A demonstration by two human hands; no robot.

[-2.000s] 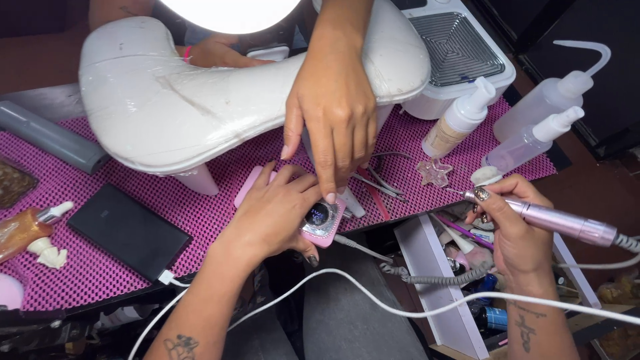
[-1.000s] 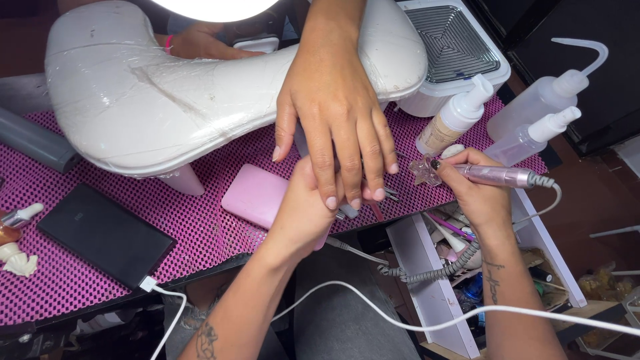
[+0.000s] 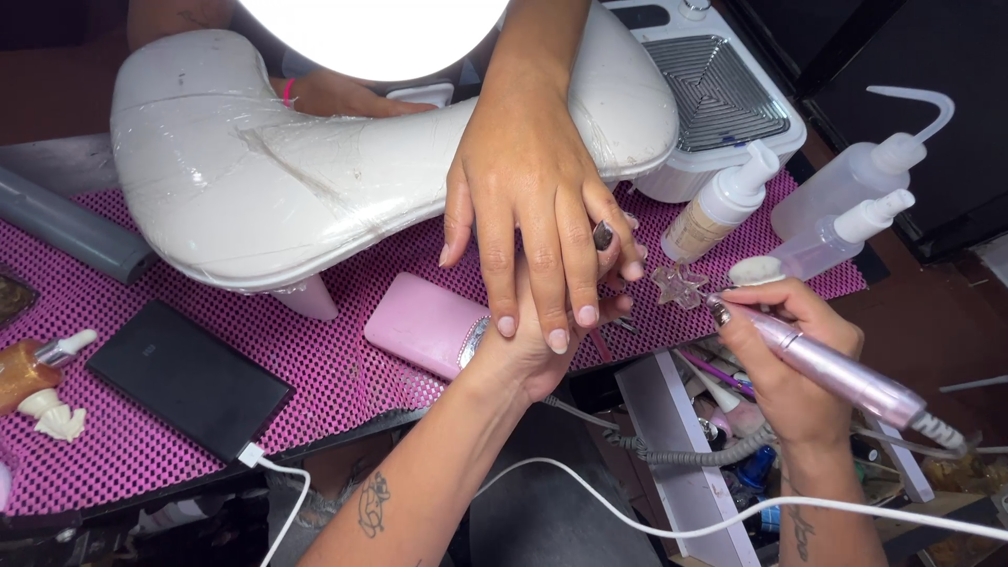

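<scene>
My left hand (image 3: pixel 543 331), palm up, is under another person's hand (image 3: pixel 531 189) and grips it near the little finger, with my dark-nailed thumb on that side. The person's forearm lies across a white armrest wrapped in clear film (image 3: pixel 315 173). In my right hand (image 3: pixel 795 354) is a pink metallic electric nail drill handpiece (image 3: pixel 835 366), its tip close to a clear star-shaped dish (image 3: pixel 679 285) and apart from the person's fingers. The pink drill control unit (image 3: pixel 421 319) lies on the mat, partly behind my left wrist.
A lit lamp (image 3: pixel 378 31) hangs above. Right: a dust collector (image 3: pixel 717 94), a foam pump bottle (image 3: pixel 720 209), a wash bottle (image 3: pixel 843 185), a spray bottle (image 3: pixel 835 236), an open drawer (image 3: pixel 685 457) of supplies. Left: a black power bank (image 3: pixel 189 378). A white cable (image 3: pixel 614 512) crosses in front.
My left hand has gone from the pink control unit to under the person's hand and now grips its side. The drill, held in my right hand throughout, was over the star dish one second ago.
</scene>
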